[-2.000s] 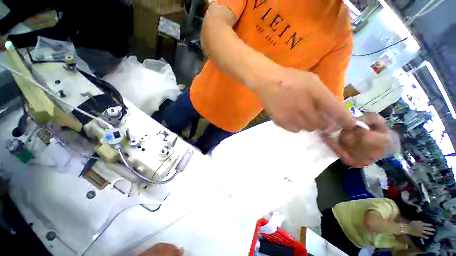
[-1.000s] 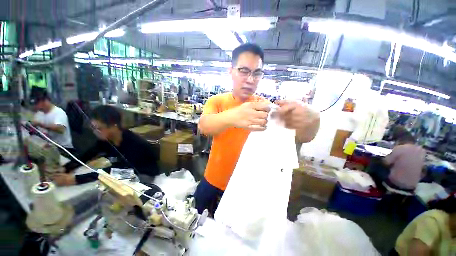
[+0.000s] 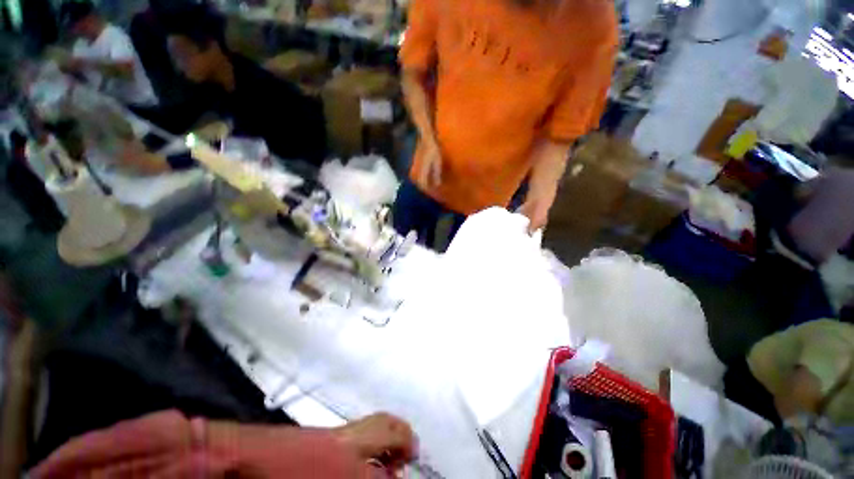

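A white garment (image 3: 501, 309) lies bunched and overexposed on the white sewing table. A person in an orange shirt (image 3: 510, 103) stands behind it, one hand (image 3: 538, 208) at its far edge. My left hand (image 3: 379, 440), in a pink sleeve, rests low over the table's near edge, apart from the garment. Its fingers look curled, and blur and the frame edge hide whether it holds anything. My right hand is not in view. Dark slim snips (image 3: 496, 454) lie between my left hand and the red basket (image 3: 663, 435).
The sewing machine (image 3: 323, 224) stands left of the garment, a thread cone (image 3: 98, 220) farther left. The red basket holds a tape roll and dark items. A white garment pile (image 3: 637, 309) is beside the table on the right. Seated people show at both sides.
The orange-shirted person has lowered the raised garment onto the table, and one of their hands hangs free. My view has tilted down, bringing my left hand and the basket into view.
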